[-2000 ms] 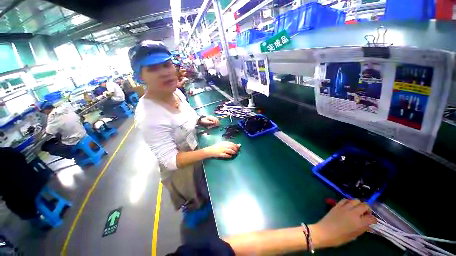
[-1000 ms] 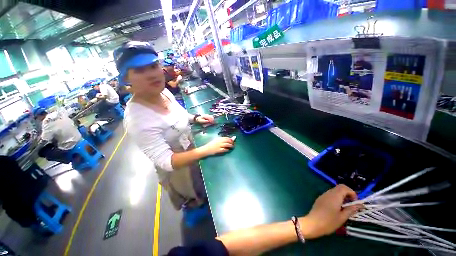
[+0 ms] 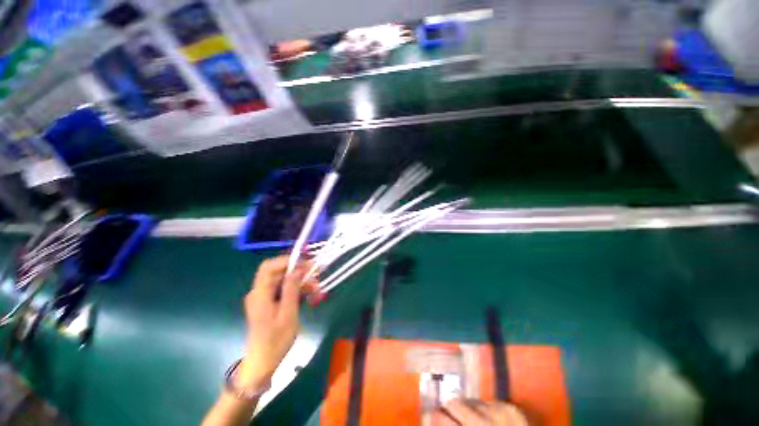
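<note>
My left hand (image 3: 273, 308), with a bracelet at the wrist, grips a white cable (image 3: 315, 215) that points up and away, beside the blue bin. More white cables (image 3: 387, 229) lie fanned out just right of the fingers, with red ends near the fingertips. My right hand (image 3: 481, 413) is cut off by the bottom edge. Its fingers rest at the metallic-grey fixture (image 3: 439, 363) on the orange board (image 3: 533, 378); whether they hold anything is not clear. A small dark part shows at the fixture. The picture is blurred.
A blue bin (image 3: 248, 236) of dark parts stands beyond my left hand; another blue bin (image 3: 143, 241) and cable bundles (image 3: 52, 250) are further left. A silver rail (image 3: 574, 219) crosses the green bench. Instruction sheets (image 3: 179, 91) hang upper left. Small black parts (image 3: 401, 268) lie beyond the board.
The view has swung right and down from the neighbouring worker to the orange board. My left hand now holds a cable raised from the bundle. My right hand has come into view.
</note>
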